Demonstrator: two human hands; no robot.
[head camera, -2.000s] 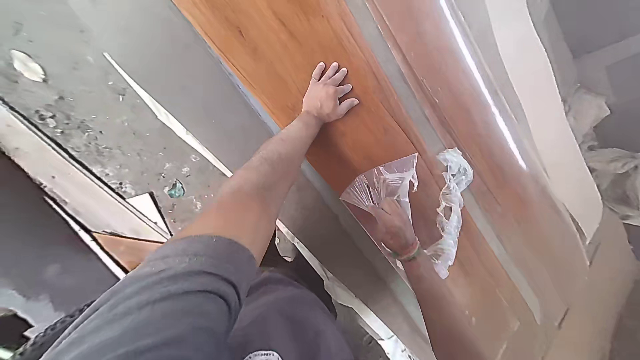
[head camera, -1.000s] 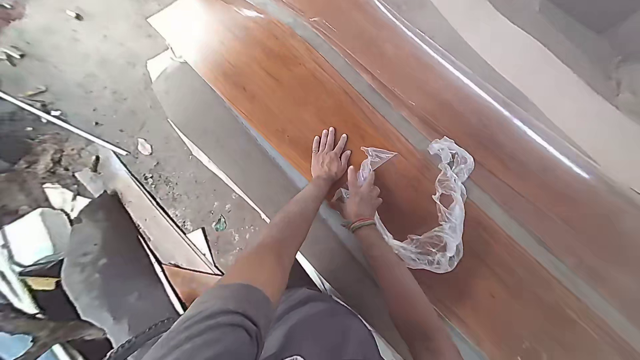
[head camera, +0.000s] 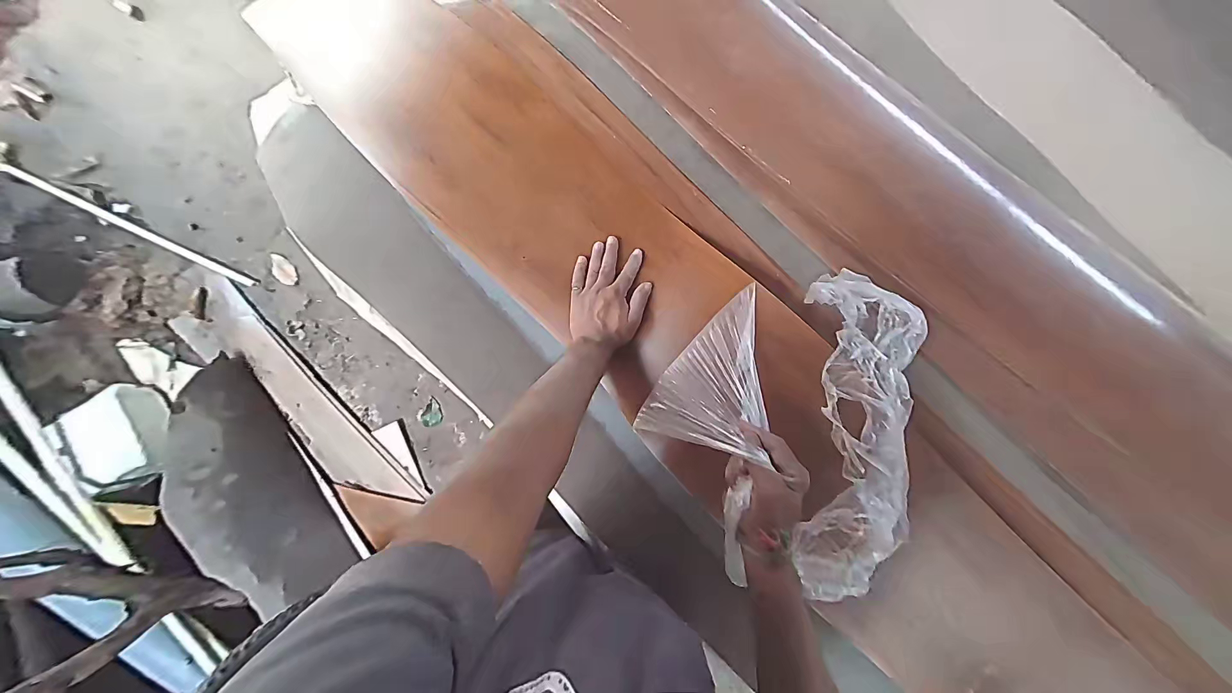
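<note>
My left hand (head camera: 606, 300) lies flat, fingers apart, on a long glossy orange-brown wood-grain sheet (head camera: 500, 173). To the right and nearer to me, my right hand (head camera: 773, 481) grips a clear plastic film (head camera: 717, 375). The film stretches in a pleated fan from my fist to the sheet's surface, and a loose end hangs below the fist. A crumpled rope of the same kind of clear film (head camera: 871, 414) lies on the sheet just right of my right hand.
A second glossy brown sheet (head camera: 866, 192) with a curved surface lies alongside at the right. Grey sheet material (head camera: 385, 241) lies along the left edge. Broken panel offcuts (head camera: 260, 481) and debris cover part of the concrete floor (head camera: 173, 77) at the left.
My right hand has moved away from my left hand, back toward me, and the film now spreads taut from it. The view has shifted along the sheet since two seconds ago.
</note>
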